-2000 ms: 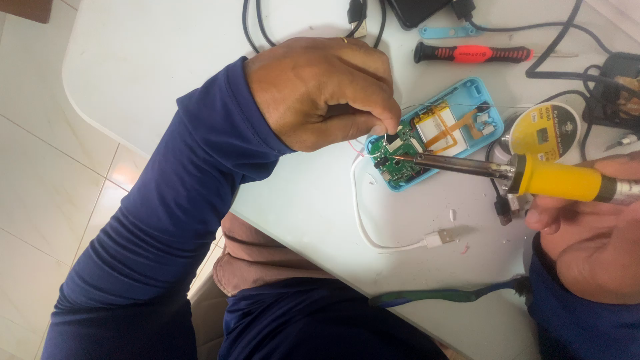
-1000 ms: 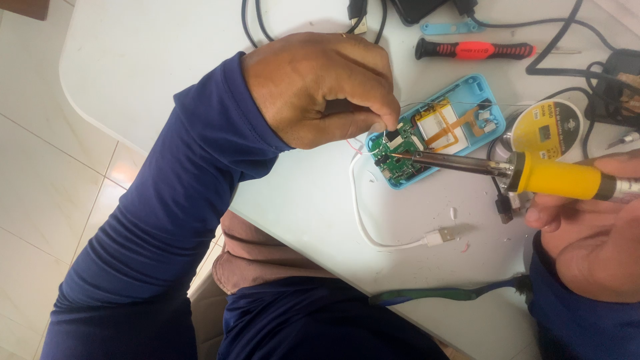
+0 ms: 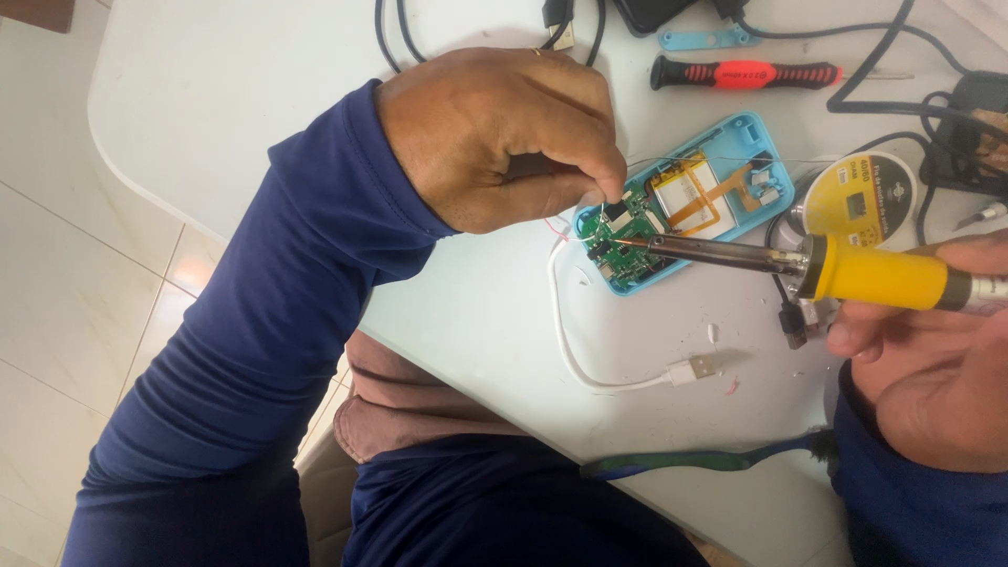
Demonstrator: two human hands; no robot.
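My right hand point(image 3: 929, 354) grips a soldering iron with a yellow handle point(image 3: 882, 272); its tip rests on or just above a green circuit board point(image 3: 630, 248). The board lies in one end of an open light-blue plastic case point(image 3: 752, 130), beside a silver battery pack point(image 3: 693, 197) and an orange flex cable. Over the board's upper left edge, my left hand point(image 3: 512, 134) pinches a thin wire between thumb and forefinger. A white USB cable point(image 3: 563, 339) runs from the board's left side, with fine white and pink wires at that end. Whether tip and wire touch cannot be told.
A reel of solder wire point(image 3: 890, 189) stands right of the case. Above lie a red and black screwdriver point(image 3: 740, 75), a light-blue plastic strip point(image 3: 701, 39) and black cables. A toothbrush point(image 3: 693, 463) lies by the near table edge. At right is a black object point(image 3: 965, 126) under cables.
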